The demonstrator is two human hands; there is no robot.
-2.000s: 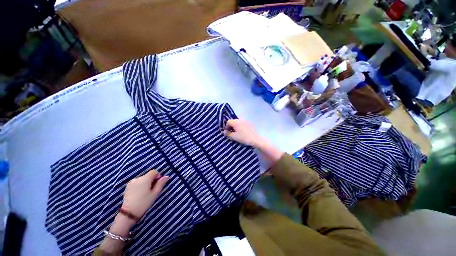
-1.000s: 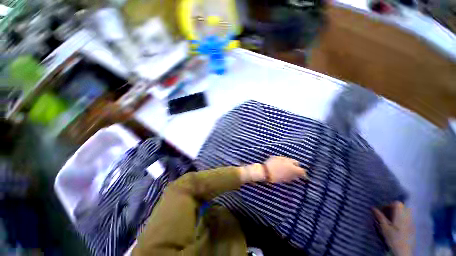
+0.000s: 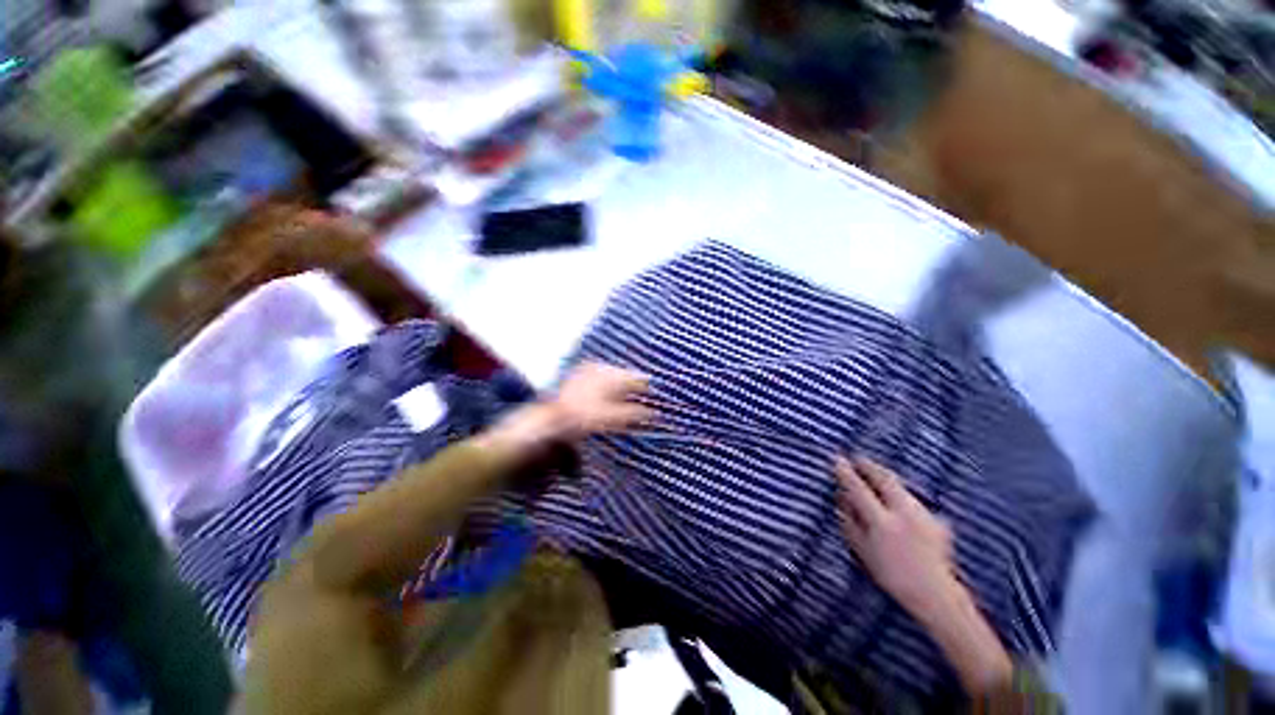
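A striped navy-and-white shirt lies spread over the table's near part, its bottom draping toward me. Darker bands cross its right half. My left hand is at the shirt's left part, fingertips together on the cloth, with creases running from them. My right hand lies palm down on the shirt near the darker bands, fingers slightly apart. Its palm is hidden, so I cannot tell whether it holds anything. The picture is blurred.
A pale plastic bin stands low at left, with a striped shirt heap and a white ticket on it. A black phone and a blue-and-yellow fan are on the white table. A brown-sided table stands opposite.
The view has swung left, bringing in the bin, phone and fan. My left hand has moved left across the shirt. My right hand has moved from the shirt's right edge toward its middle.
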